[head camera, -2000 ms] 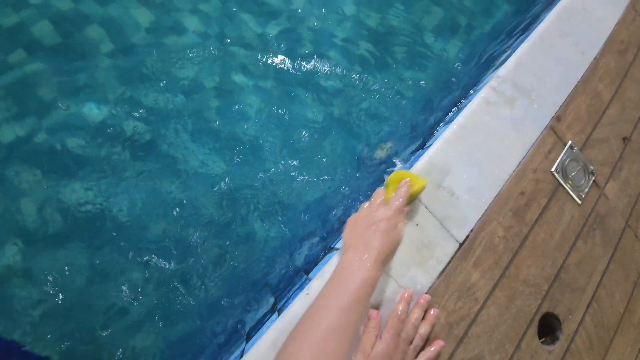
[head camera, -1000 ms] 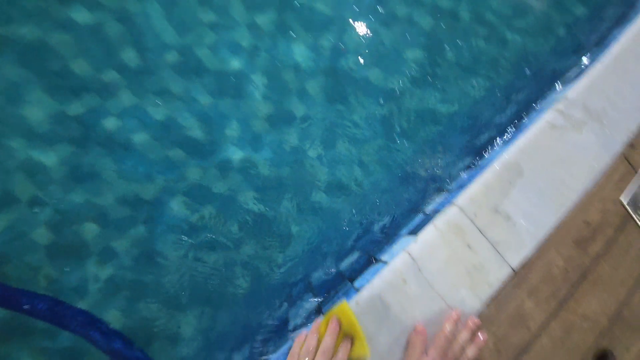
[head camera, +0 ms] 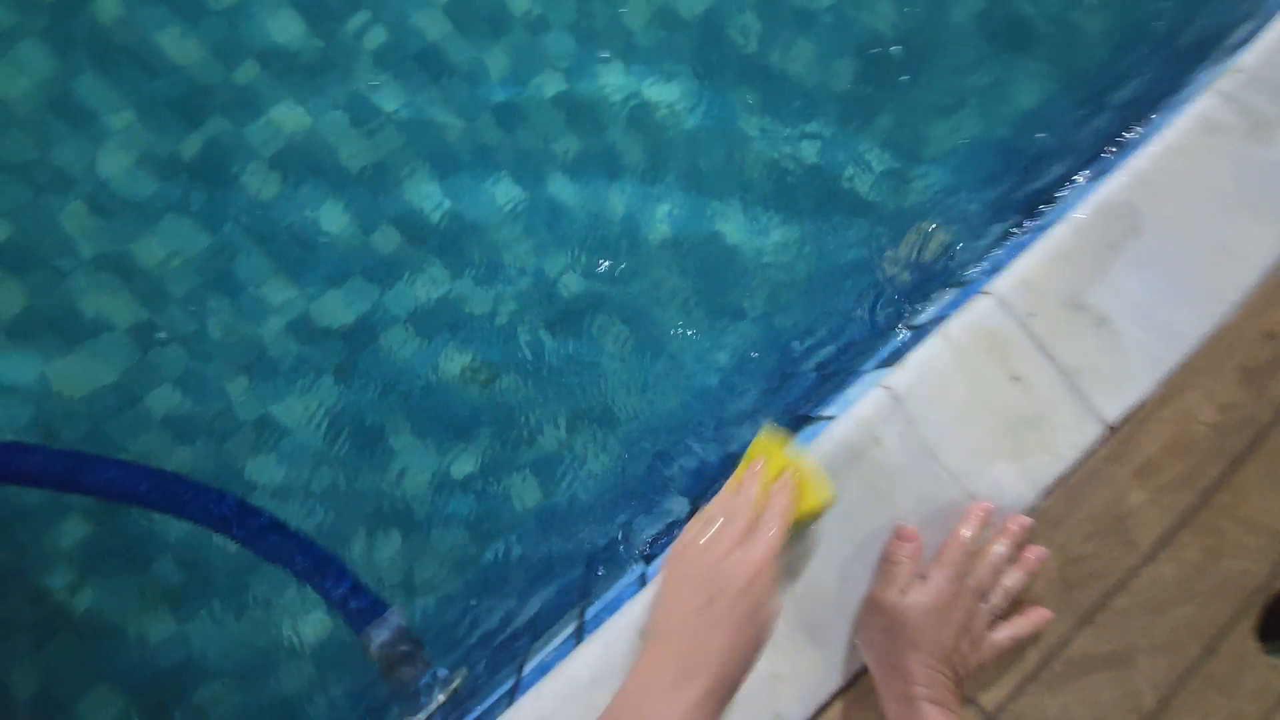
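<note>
My left hand [head camera: 725, 560] holds a yellow sponge [head camera: 790, 480] against the inner edge of the pool's white stone coping [head camera: 1000, 380], right beside the water. The sponge is slightly blurred. To its right, my right hand [head camera: 945, 600] rests flat with its fingers spread, across the coping and the edge of the wooden deck. It holds nothing, and its fingers look wet.
Rippling pool water [head camera: 400, 300] over mosaic tiles fills the left and upper view. A blue hose [head camera: 200, 500] curves through the water at lower left, ending in a fitting near the wall. Brown deck boards [head camera: 1150, 560] run along the coping, with a dark hole at the right edge.
The view has shifted along the pool edge, bringing the blue hose into sight and taking the metal deck plate out. The sponge is still in my left hand, at a different part of the coping.
</note>
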